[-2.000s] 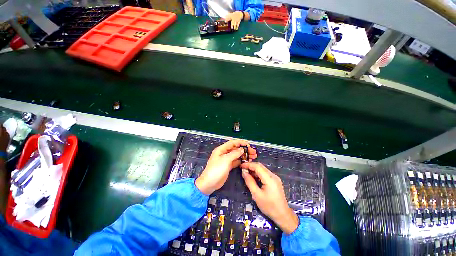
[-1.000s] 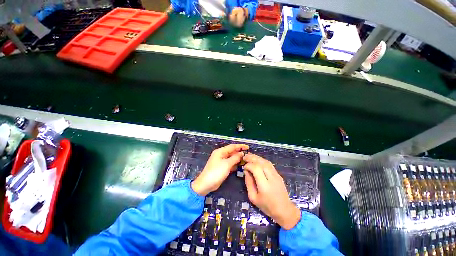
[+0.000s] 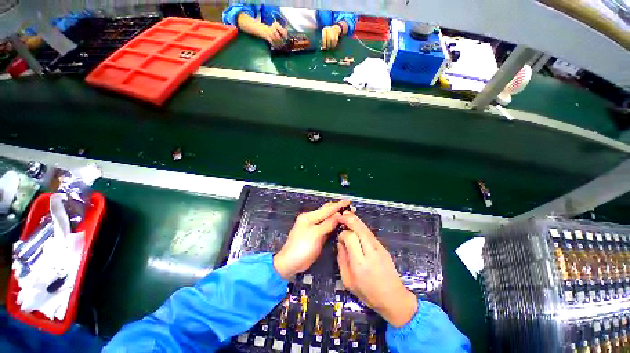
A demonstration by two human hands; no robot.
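My left hand (image 3: pixel 309 238) and my right hand (image 3: pixel 366 265) meet at the fingertips above the black component tray (image 3: pixel 407 238). Between the fingertips is a small dark module (image 3: pixel 345 209), mostly hidden by the fingers. Flex-circuit modules (image 3: pixel 302 311) with amber-gold middles and pale squares lie in the near part of the tray, partly under my arms. The tray's far pockets show no modules.
Small modules (image 3: pixel 313 136) lie spread on the green conveyor belt (image 3: pixel 407 145). A red bin (image 3: pixel 93 224) of white scraps stands left, stacked clear blister trays (image 3: pixel 518 289) right. A red-orange divided tray (image 3: pixel 148 65), blue device (image 3: pixel 416 58) and another person's hands (image 3: pixel 331 36) are across the belt.
My fingertips have closed together around the small module, hiding more of it. The modules on the belt have shifted slightly right. The other person's hands have moved apart around their dark part.
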